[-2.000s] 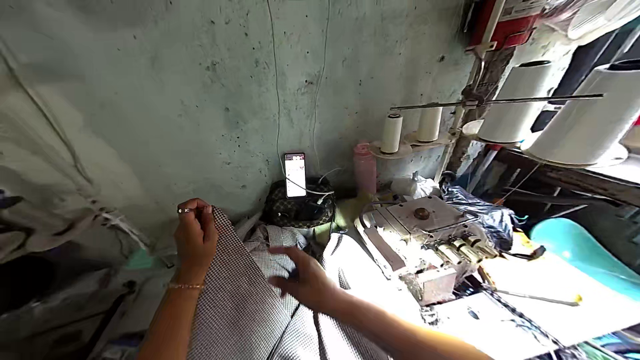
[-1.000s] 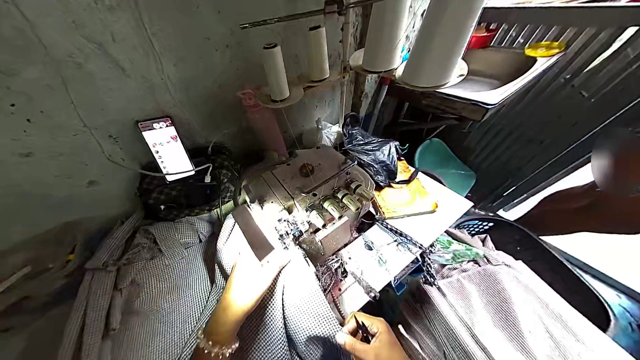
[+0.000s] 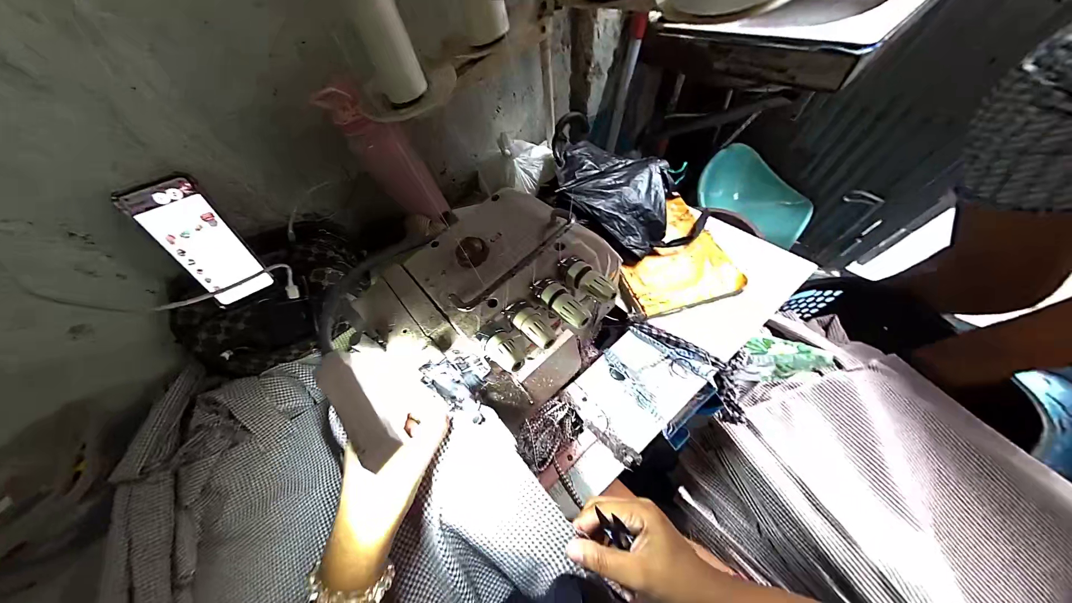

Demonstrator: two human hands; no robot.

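Note:
My left hand [image 3: 406, 444], with a beaded bracelet at the wrist, lies on houndstooth fabric [image 3: 502, 494] beside the needle area of an overlock sewing machine [image 3: 494, 260]. Bright light washes out its fingers, and the machine's grey front part hides some of the hand. Lower right, my right hand [image 3: 628, 544] holds small black thread snips [image 3: 615, 529], points showing between thumb and fingers, close to the fabric's edge. More of the cloth is bunched at the left of the machine. Several tension dials [image 3: 548, 306] line the machine's front.
A lit phone [image 3: 197, 243] leans against the wall. Right of the machine are a black plastic bag [image 3: 615, 197], an orange packet [image 3: 687, 264] and a teal plastic seat [image 3: 754, 197]. Striped fabric [image 3: 879, 452] is heaped at right, near another person's arm [image 3: 988, 285]. Thread cones [image 3: 385, 50] stand above.
The view has swung right and closer since two seconds ago. My left hand, raised with the cloth then, is now down at the machine. My right hand, previously over the fabric, now grips snips.

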